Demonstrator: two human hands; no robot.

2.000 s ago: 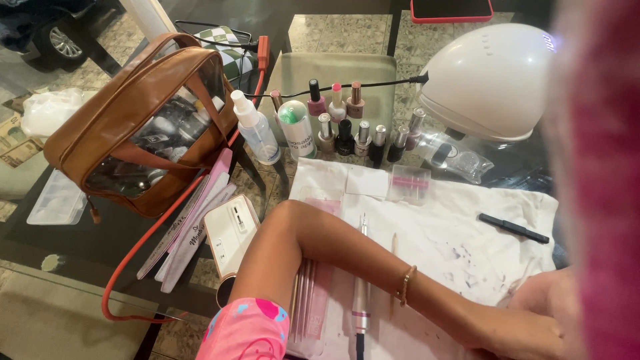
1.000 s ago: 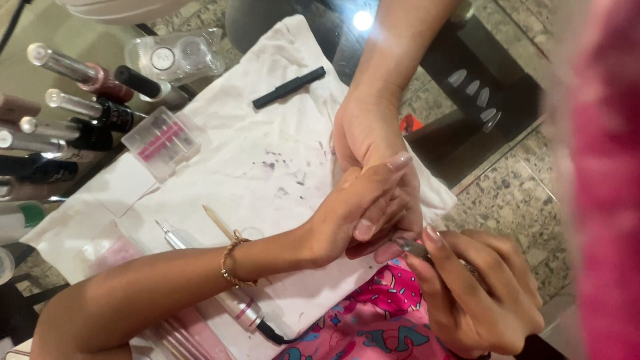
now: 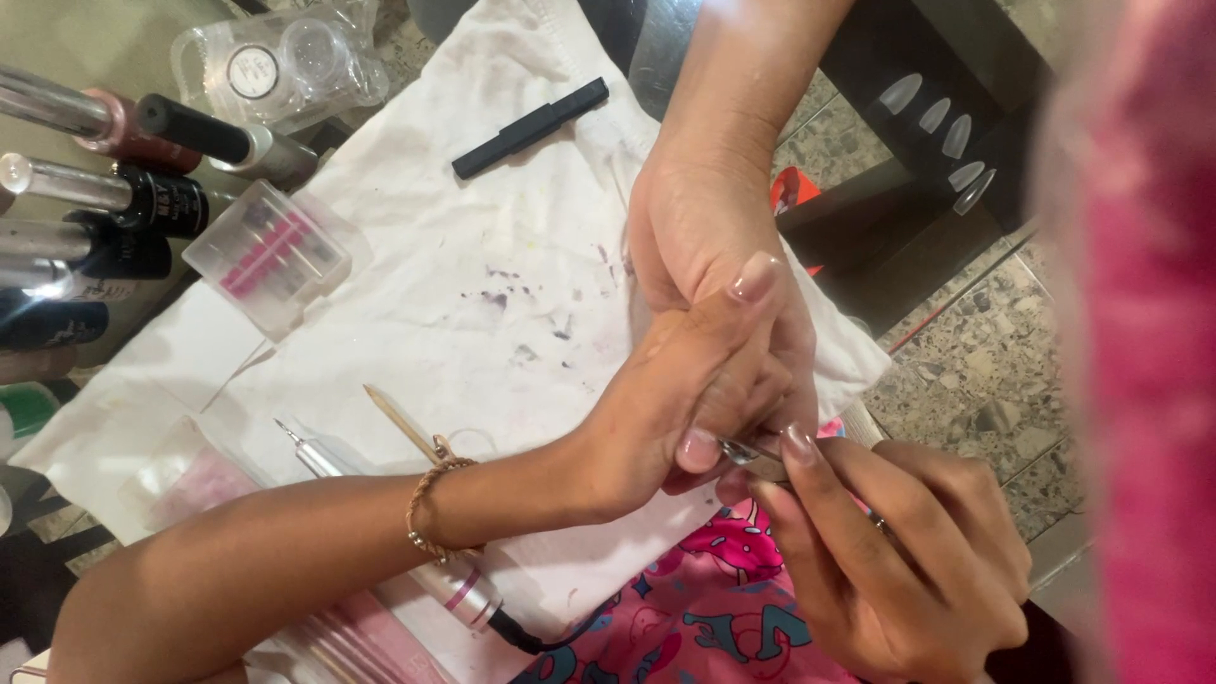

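My left hand (image 3: 655, 408), with a braided bracelet at its wrist, grips the fingers of another person's hand (image 3: 712, 228), which reaches in from the top. Between the thumb and fingers of my right hand (image 3: 893, 541) is a small metal tool (image 3: 758, 462), its tip at the edge of a nail on one of that person's fingers. The tool's full shape is hidden. Both hands are over the near right edge of a stained white cloth (image 3: 408, 313). Beneath my left forearm lies a nail drill handpiece (image 3: 461, 584), partly covered, with a pointed wooden stick (image 3: 394, 413) beside it.
Nail polish bottles (image 3: 161, 199) stand at the left by a clear plastic box (image 3: 271, 256). A black pen-like tool (image 3: 530, 128) lies on the cloth, beyond it a clear pouch (image 3: 280, 66). Several clear nail tips (image 3: 957, 136) lie on the dark surface at the upper right.
The view has swung far round and closer since the oldest frame, bringing my right hand with the metal tool into sight. Over the last second both hands have kept their holds.
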